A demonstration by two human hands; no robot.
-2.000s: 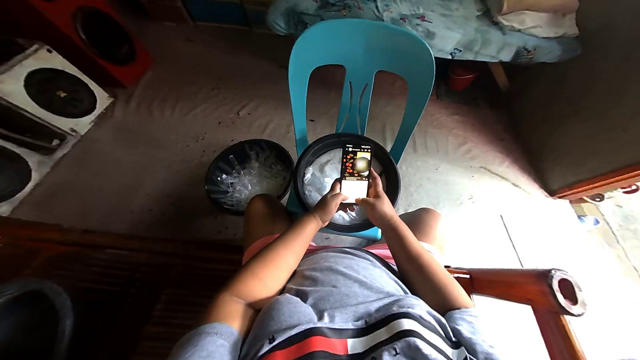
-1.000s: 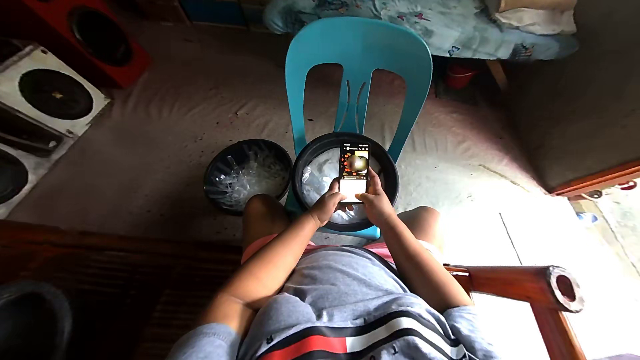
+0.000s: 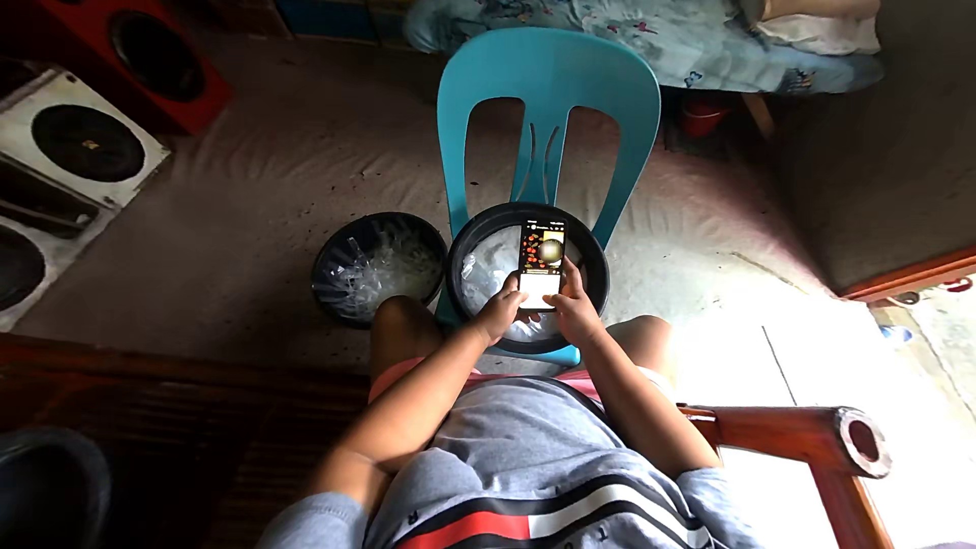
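Observation:
A smartphone [image 3: 542,263] with a lit screen is held upright between both hands, over a round black basin [image 3: 463,305]. My left hand [image 3: 503,306] grips its lower left side, the thumb at the bright lower part of the screen. On the lower right side, my right hand [image 3: 573,306] holds it the same way. The basin contains clear and whitish plastic material [image 3: 488,267] and rests on the seat of a teal plastic chair [image 3: 545,65]. Left of it, a second black basin [image 3: 320,297] holds clear plastic pieces [image 3: 381,271].
Speakers in white [image 3: 88,145] and red [image 3: 156,53] cabinets stand at the left. A bed with a patterned light-blue cover [image 3: 595,30] is behind the chair, a red bucket [image 3: 701,118] beneath it. A wooden armrest [image 3: 785,431] lies at my right, a dark round container [image 3: 95,465] at lower left.

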